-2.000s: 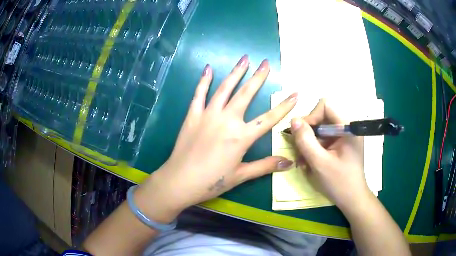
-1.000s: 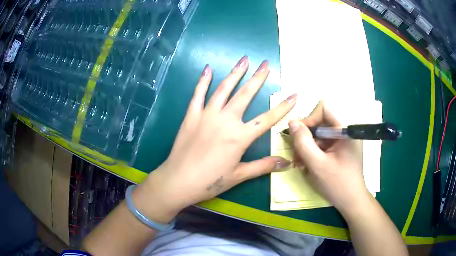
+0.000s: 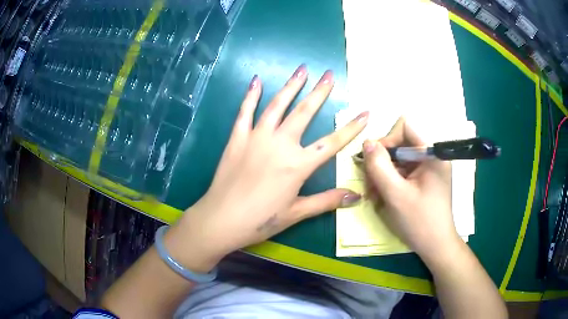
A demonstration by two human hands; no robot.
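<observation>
A thin stack of pale yellow slips [image 3: 367,232] lies on the green bench mat, with blank-looking white paper [image 3: 405,56] above it. My right hand [image 3: 414,190] is closed around a black-and-clear pen [image 3: 464,149], its tip at the upper left part of the top slip. My left hand [image 3: 268,162] lies flat with fingers spread, holding nothing. Its index finger and thumb tips rest on the left side of the papers, the other fingers on the mat. Any writing under my right hand is hidden or too small to read.
A clear plastic blister tray [image 3: 106,93] lies at the left. Tray stacks with white labels [image 3: 489,19] stand at the back right. A slim black rod [image 3: 545,240] on a red wire lies at the right edge. Brown cardboard [image 3: 47,218] is below the bench at the lower left.
My right hand and the pen tip have shifted very slightly up the slip. My left hand stays spread in nearly the same place.
</observation>
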